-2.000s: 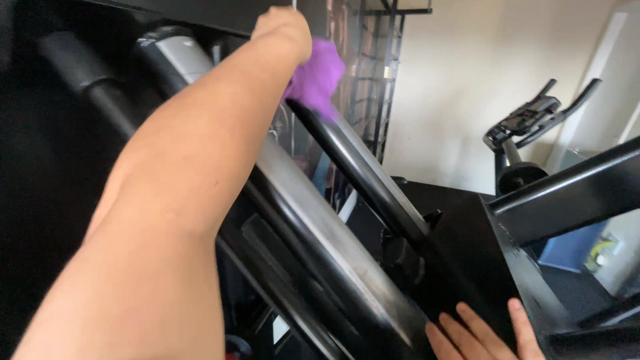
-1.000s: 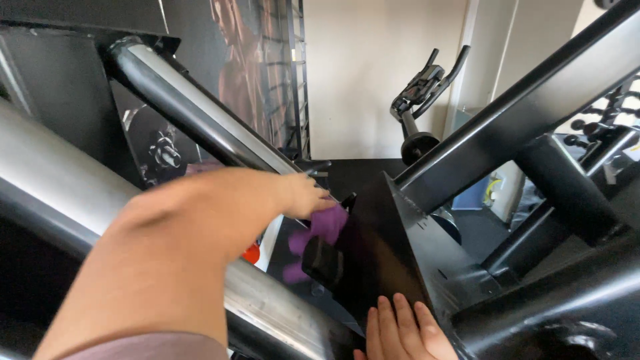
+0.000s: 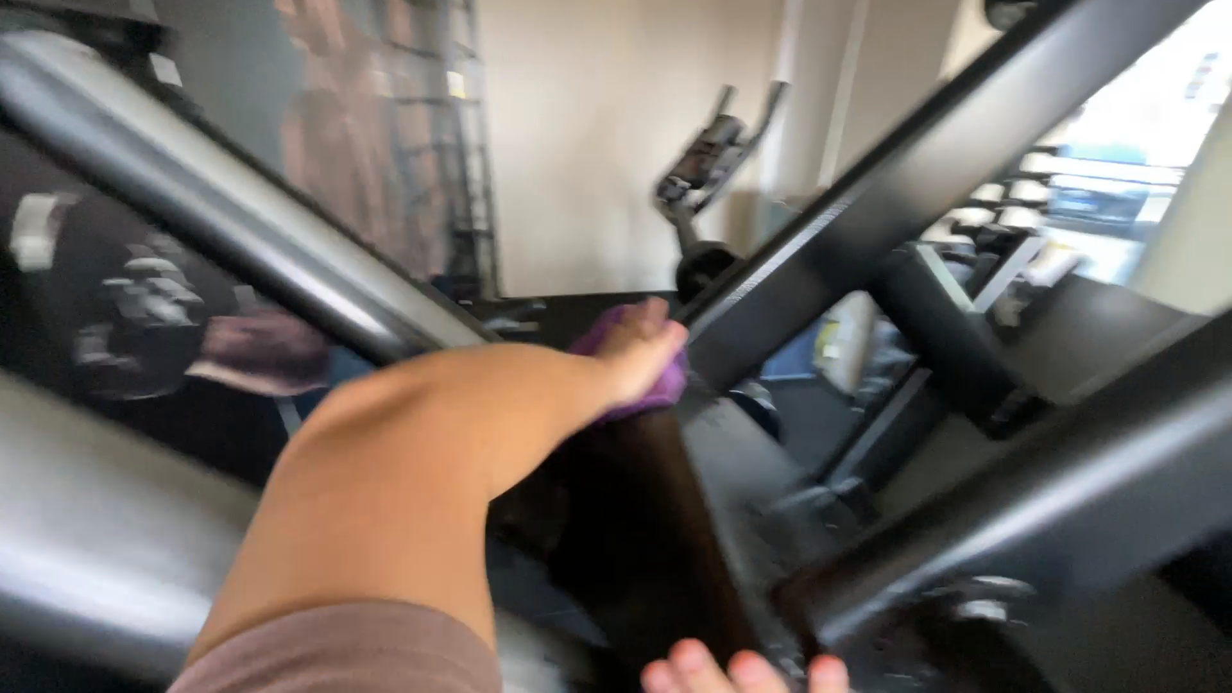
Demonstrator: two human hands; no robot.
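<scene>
My left hand (image 3: 643, 358) presses a purple cloth (image 3: 671, 383) against the upper end of a dark metal plate (image 3: 616, 520) on a gym machine's frame. The cloth bunches around and beneath my fingers; the grip is blurred. My left arm reaches in from the lower left. At the bottom edge only the fingertips of my right hand (image 3: 746, 672) show, spread near the lower part of the plate, with no object visible in them. Whether they touch it cannot be told.
A silver-and-black tube (image 3: 260, 231) slopes down from the upper left. Black beams (image 3: 866, 183) rise to the right, with another thick tube (image 3: 1020, 500) below. Beyond stand an exercise machine with handlebars (image 3: 707, 159) and a rack of dumbbells (image 3: 1001, 207). A pale wall (image 3: 577, 144) is behind.
My left hand has moved with the cloth from the sloping silver tube, down past its lower end, to the top of the dark plate. The view has shifted to the right.
</scene>
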